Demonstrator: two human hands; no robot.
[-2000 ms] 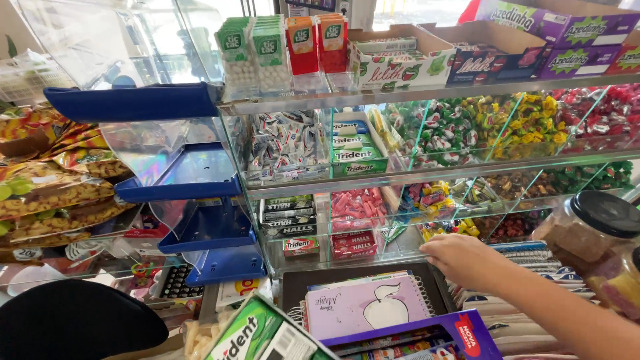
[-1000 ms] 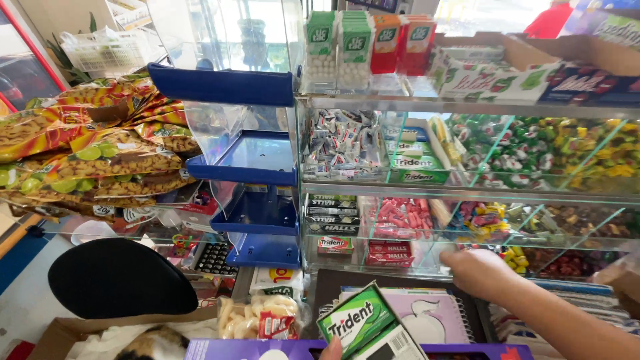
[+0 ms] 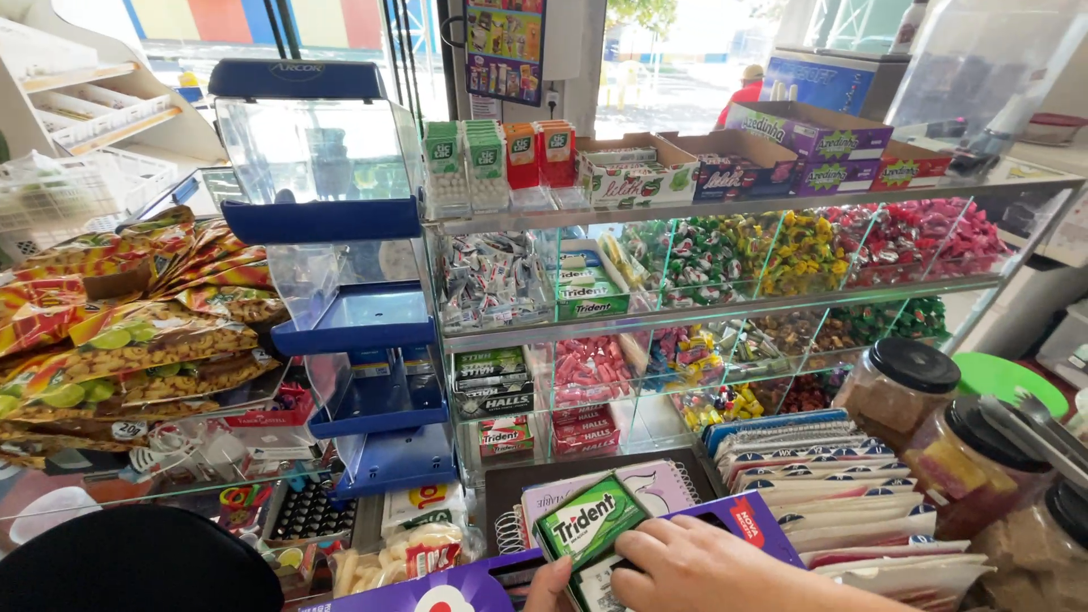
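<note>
Low in the middle, a green Trident gum box [image 3: 592, 518] is tilted up above a purple carton [image 3: 748, 531]. My right hand [image 3: 693, 565] reaches in from the lower right, its fingers bent over the box's right edge; whether they grip the box or something inside it is hidden. Only a thumb of my left hand [image 3: 551, 585] shows, pressed to the box's lower left corner. Behind the box lie spiral notebooks [image 3: 659, 483] on a dark tray. More Trident packs [image 3: 588, 285] stand on the glass shelf beyond.
A glass candy rack [image 3: 722, 308] spans the back, with wrapped sweets and Tic Tac boxes [image 3: 486, 161]. An empty blue tiered display [image 3: 361, 319] stands left of it, beside snack bags [image 3: 127, 340]. At right are card files [image 3: 850, 501] and lidded jars [image 3: 905, 374]. A black rounded object [image 3: 140, 561] fills the lower left.
My right hand has come down from near the glass shelves to the Trident box. The view has swung and now takes in more of the rack and the jars at right.
</note>
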